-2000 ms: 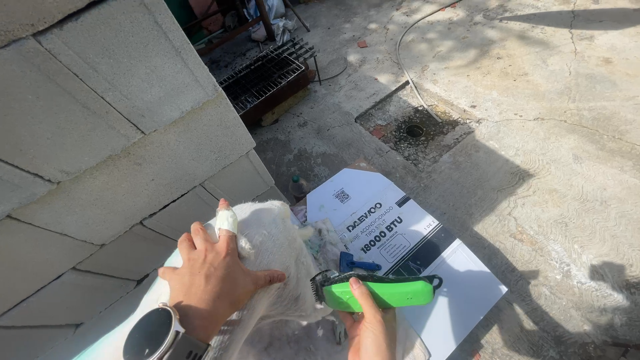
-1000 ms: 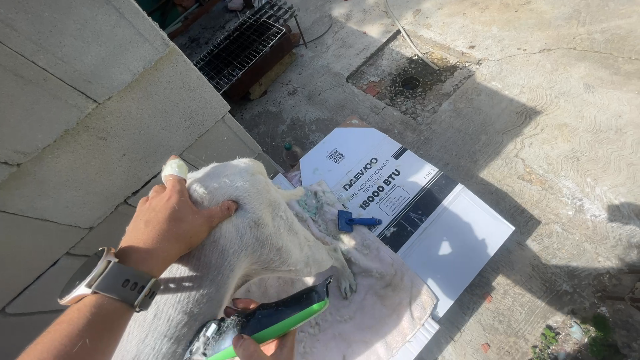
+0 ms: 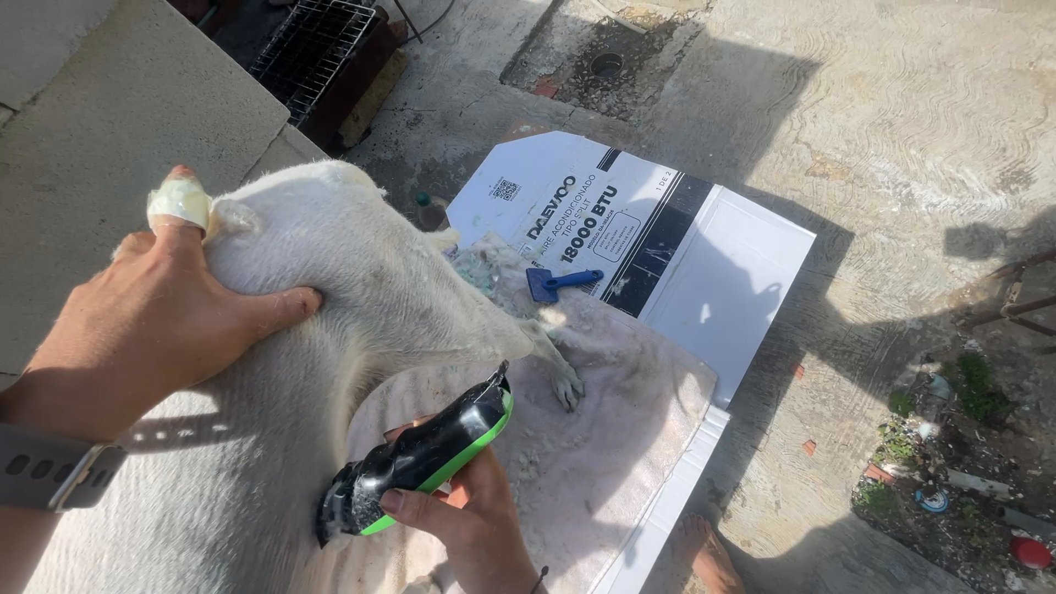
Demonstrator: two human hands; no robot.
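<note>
A short-haired white dog (image 3: pixel 289 396) stands on a pale, hair-strewn towel (image 3: pixel 610 445), its rump toward the top and one hind paw on the cloth. My left hand (image 3: pixel 169 313), with a bandaged index finger and a watch on the wrist, rests on the dog's rump, thumb spread out. Gripped in my right hand (image 3: pixel 470 511) is a black and green electric hair clipper (image 3: pixel 421 462); its head touches the dog's flank in front of the hind leg. A blue slicker brush (image 3: pixel 561 280) lies at the towel's upper edge, partly over a white cardboard box (image 3: pixel 726 264).
Concrete blocks (image 3: pixel 165 107) rise at the left. A metal grill (image 3: pixel 309 58) stands behind them, and a bottle (image 3: pixel 429 210) is near the box. A floor drain (image 3: pixel 606 66) is at the top. Debris and small plants (image 3: pixel 973 396) lie right. A bare foot (image 3: pixel 705 553) shows below.
The clipper has moved from above the towel by the brush to the dog's flank. The dog's rump and hind leg, blurred two seconds ago, now show clearly. The view has shifted closer.
</note>
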